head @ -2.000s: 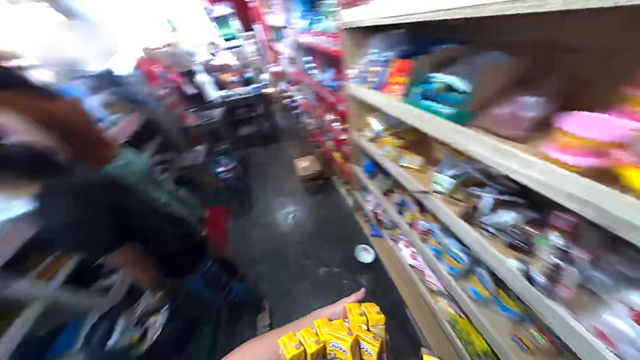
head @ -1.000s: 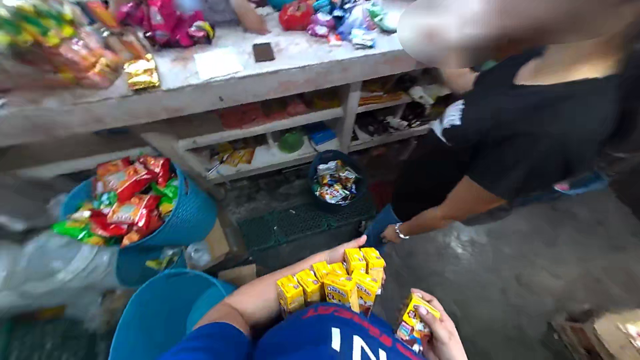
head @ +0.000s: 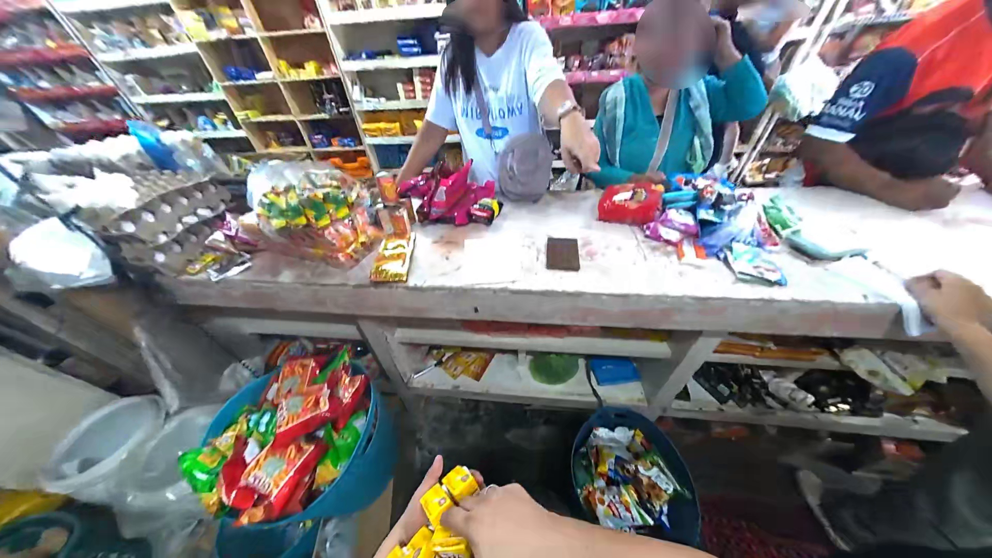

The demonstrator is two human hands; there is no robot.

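Note:
Several small yellow cartons (head: 436, 504) lie against my left hand (head: 415, 508), low in the head view, partly covered by my other hand and cut off by the bottom edge. My right hand (head: 504, 518) reaches across from the right, its fingers on the cartons; whether it grips one of them is hidden. Just left of them stands a blue tub (head: 384, 442) heaped with red and green snack packets (head: 306, 411). To their right is a dark blue basket (head: 690, 496) of mixed packets.
A long worn white counter (head: 504, 291) crosses ahead, bearing pink packets (head: 449, 194), a gold packet (head: 393, 258), a brown square (head: 563, 253) and bagged goods. Egg trays (head: 170, 213) stand at its left. People stand behind it; another person's hand (head: 949, 302) rests at its right end.
My right hand, which held one yellow carton apart on the right, has moved left onto the other cartons. The view has turned from the shelves to the counter.

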